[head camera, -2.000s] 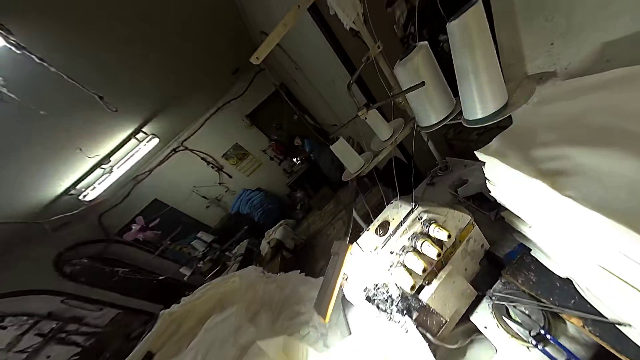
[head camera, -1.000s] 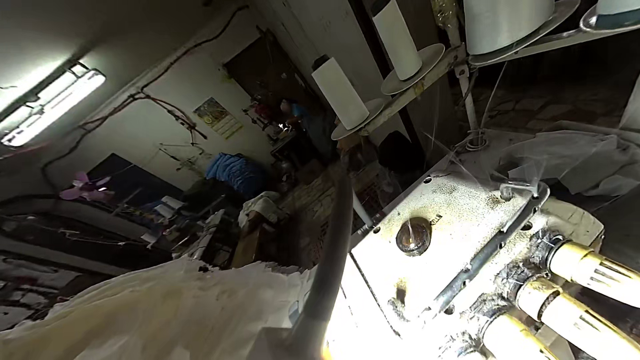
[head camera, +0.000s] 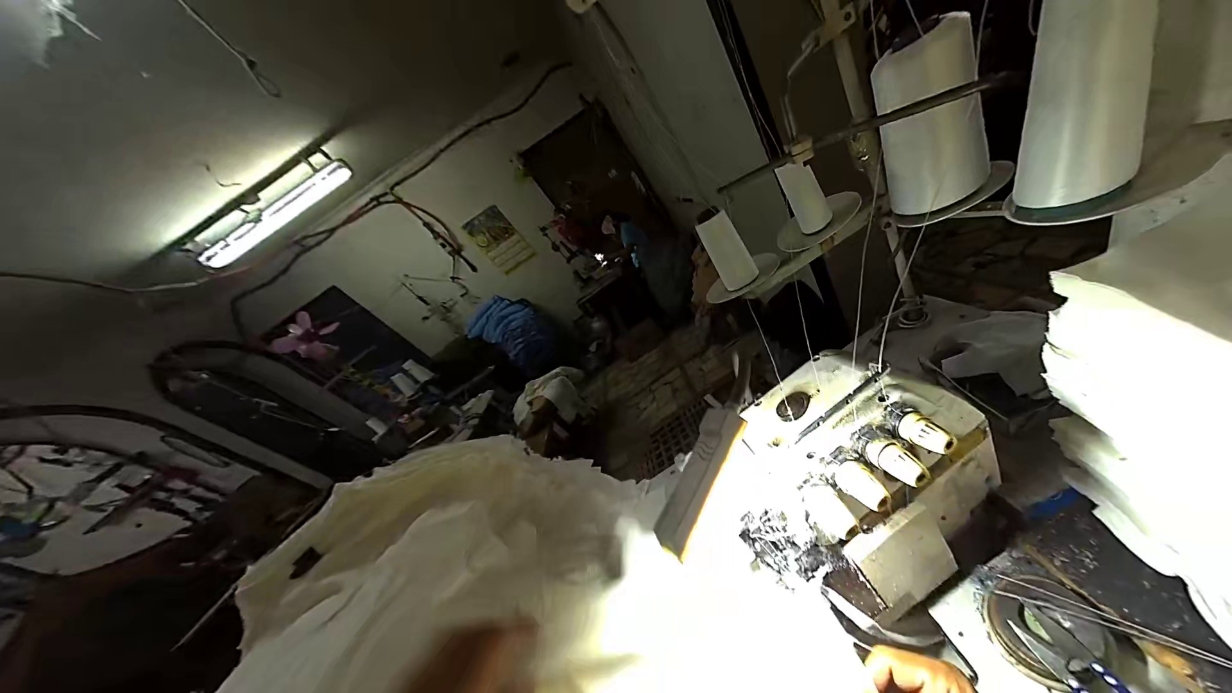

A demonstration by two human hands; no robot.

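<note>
An overlock sewing machine (head camera: 857,472) with several tension dials stands right of centre, with threads running down to it from thread cones (head camera: 929,125) on a stand. Pale fabric (head camera: 462,549) is heaped at its left, overexposed near the machine. Low in the view, my left hand (head camera: 476,659) is a blur over this fabric; its fingers cannot be made out. At the bottom edge, right of the fabric and below the machine, part of my right hand (head camera: 914,671) shows with bent fingers. Whether either hand grips the cloth is unclear.
A stack of white fabric (head camera: 1145,423) rises at the right. Scissors (head camera: 1064,654) lie in a round dish near the lower right corner. A person (head camera: 654,255) is in the far background, beyond a blue bundle (head camera: 515,332). A tube lamp (head camera: 279,217) is lit.
Both hands have come into view at the bottom edge; neither earlier frame plainly shows them. The view has moved back from the close look at the machine one second ago.
</note>
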